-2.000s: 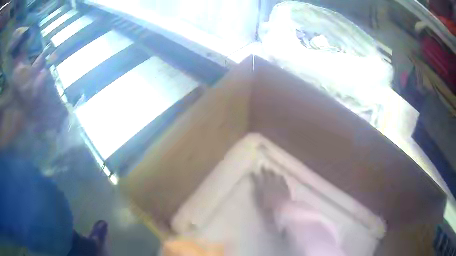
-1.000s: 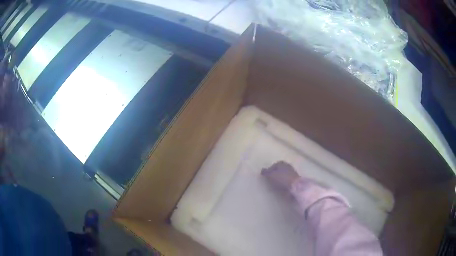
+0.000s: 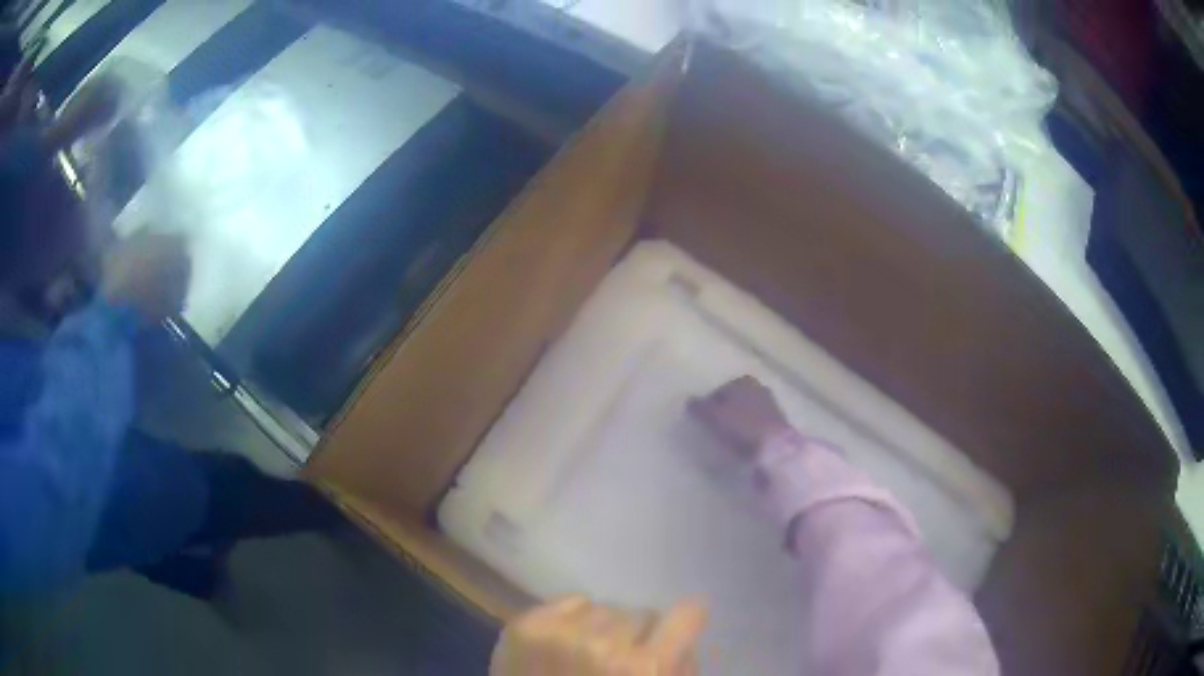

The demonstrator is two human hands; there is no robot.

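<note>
A large open brown carton (image 3: 845, 225) stands in front of me. A white foam tray (image 3: 647, 489) with a raised, notched rim lies flat inside it. My right hand (image 3: 742, 412), in a pink sleeve, is inside the carton over the tray's middle. Its fingers are curled like a fist; whether it touches the foam or holds something small is hidden. My left hand (image 3: 601, 641) is cut off by the bottom edge, at the carton's near rim, thumb apart from the fingers. Its hold on the rim is unclear.
A roller conveyor (image 3: 297, 145) with dark gaps and a metal side rail runs to the upper left. A person in a blue sleeve (image 3: 79, 409) reaches over it, blurred. Heaped clear film (image 3: 911, 93) lies on a white bench (image 3: 1056, 238) beyond the carton.
My left hand has come into view at the bottom. The other person's hand has come over the rollers. My right hand stays over the foam, and the view has shifted slightly.
</note>
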